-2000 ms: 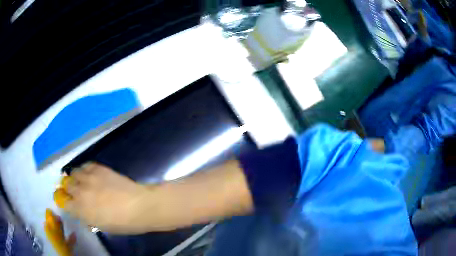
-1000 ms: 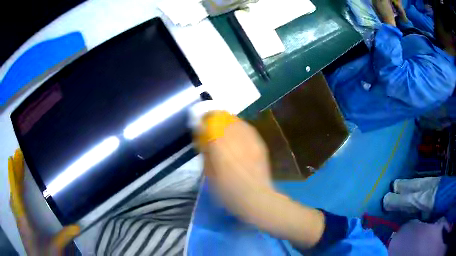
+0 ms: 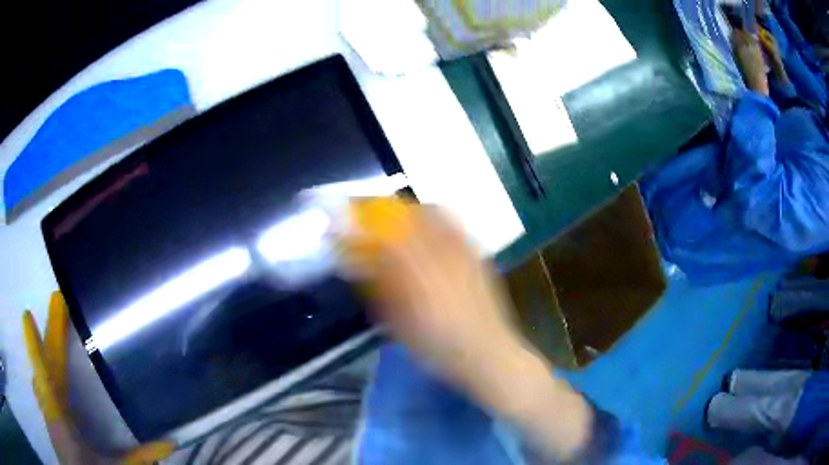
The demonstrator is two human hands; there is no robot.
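A tablet [image 3: 209,291] lies screen up on a white work pad [image 3: 227,36]; its glossy black screen reflects light bars. My right hand [image 3: 427,281], blurred, with yellow-orange finger cots, presses a white wipe [image 3: 314,238] on the right part of the screen. My left hand [image 3: 68,400], also with finger cots, is at the tablet's lower left corner, fingers along its left edge and thumb at the bottom edge. Its palm is partly cut off by the picture's edge. A blue squeegee [image 3: 95,136] lies on the pad beyond the tablet's far edge.
Stacked wipes [image 3: 491,20] and white paper pieces [image 3: 541,109] lie at the top beside a thin black stick [image 3: 511,127] on the green mat [image 3: 636,109]. An open brown cardboard box [image 3: 604,281] is below the bench edge. A person in a blue smock [image 3: 773,173] sits at right.
My right hand has gone from the tablet's left end to its right part and now rubs inward with the wipe. My left hand has stayed at the left side. The camera view has shifted.
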